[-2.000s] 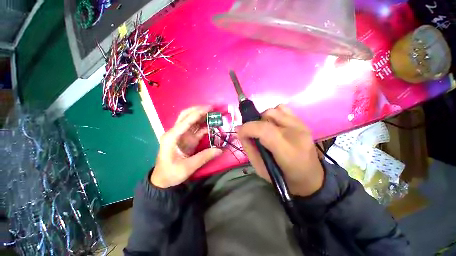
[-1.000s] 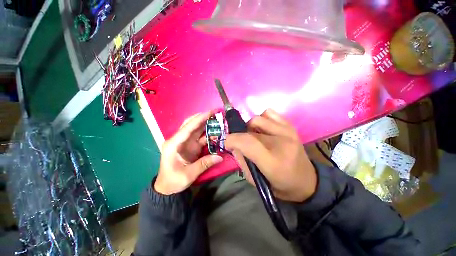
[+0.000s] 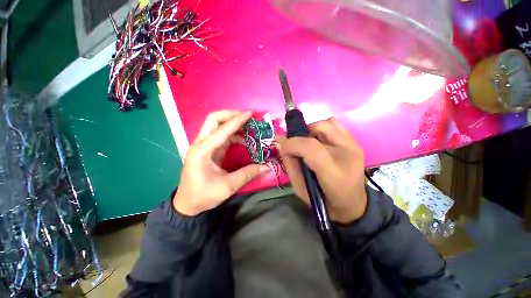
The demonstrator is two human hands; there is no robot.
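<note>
My left hand holds a green ring circuit board by its edges between thumb and fingers, tilted partly side-on. Thin dark and red wires hang from the board's lower right side. My right hand holds the soldering iron like a pen. Its metal tip points up and away, above and to the right of the board, and does not touch it. My right fingertips are close beside the board; whether they also pinch a wire is hard to tell.
A tangled pile of wired components lies at the sheet's left edge. A clear extractor hood hangs over the far right. A yellowish tub stands at right. Bagged wire harnesses lie at left. White printed papers are below the bench's right edge.
The view has shifted, so the pile sits higher in the picture. The board is turned to show more of its ring. The iron still points away from it.
</note>
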